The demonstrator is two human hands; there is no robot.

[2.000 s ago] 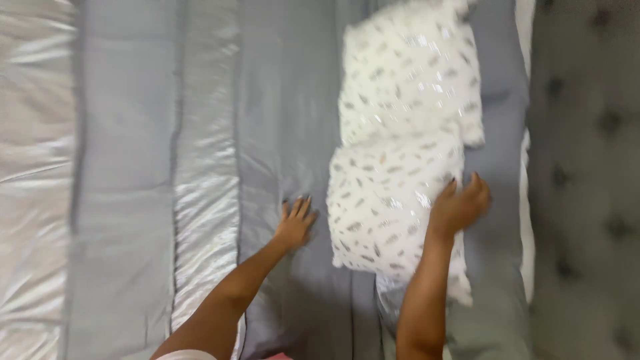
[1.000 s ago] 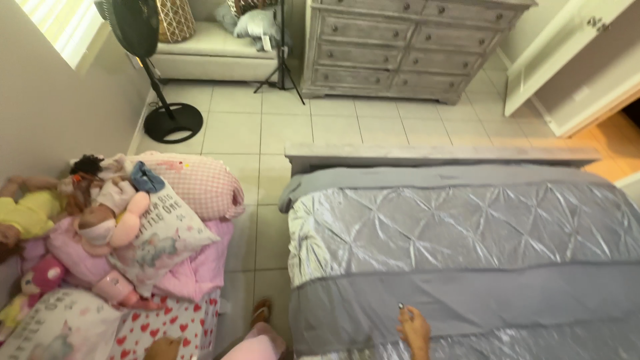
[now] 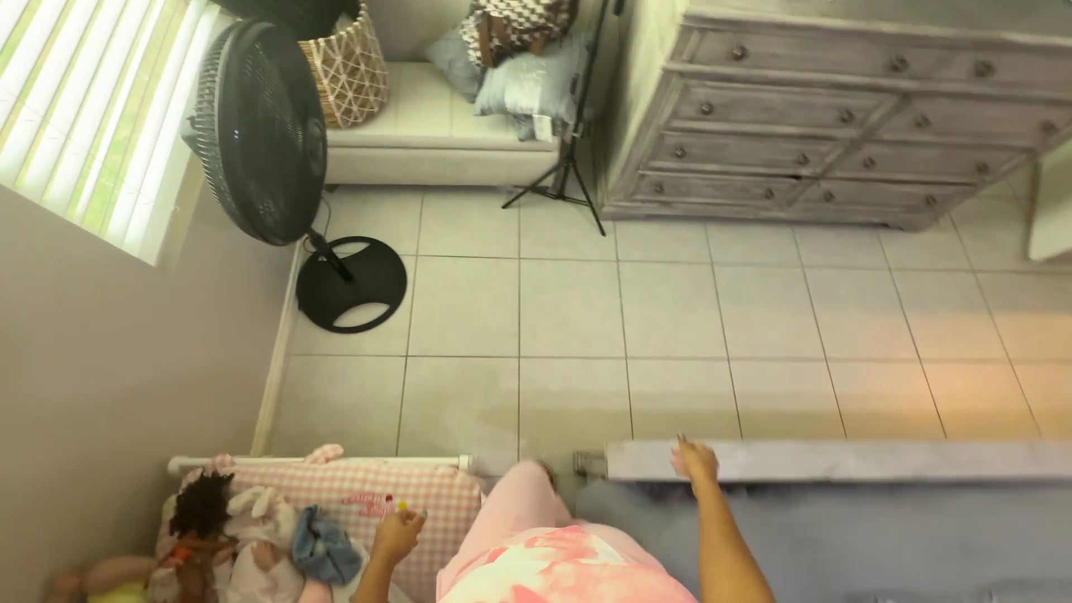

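My left hand [image 3: 399, 534] is above the pink gingham bedding [image 3: 435, 502] of a small bed at the lower left, its fingers loosely curled with nothing seen in them. Dolls [image 3: 201, 519] and a piece of blue denim cloth [image 3: 325, 544] lie beside it. Over the grey wooden footboard [image 3: 804, 461] of the large bed is my right hand [image 3: 695, 461], fingers partly bent and holding nothing visible; whether it touches the board I cannot tell. Behind the board spreads the grey bedding [image 3: 871, 536].
A black pedestal fan [image 3: 268, 134] stands by the window at left. Further off are a cream bench [image 3: 435, 159] with pillows and a woven basket [image 3: 347, 71], a black tripod [image 3: 568, 180] and a grey wooden dresser [image 3: 821, 126]. Tiled floor [image 3: 569, 310] lies between.
The view has swung from the bed's patterned pillows to its foot end and the floor. My right hand, earlier at the pillows and then over the bedding, is now at the footboard.
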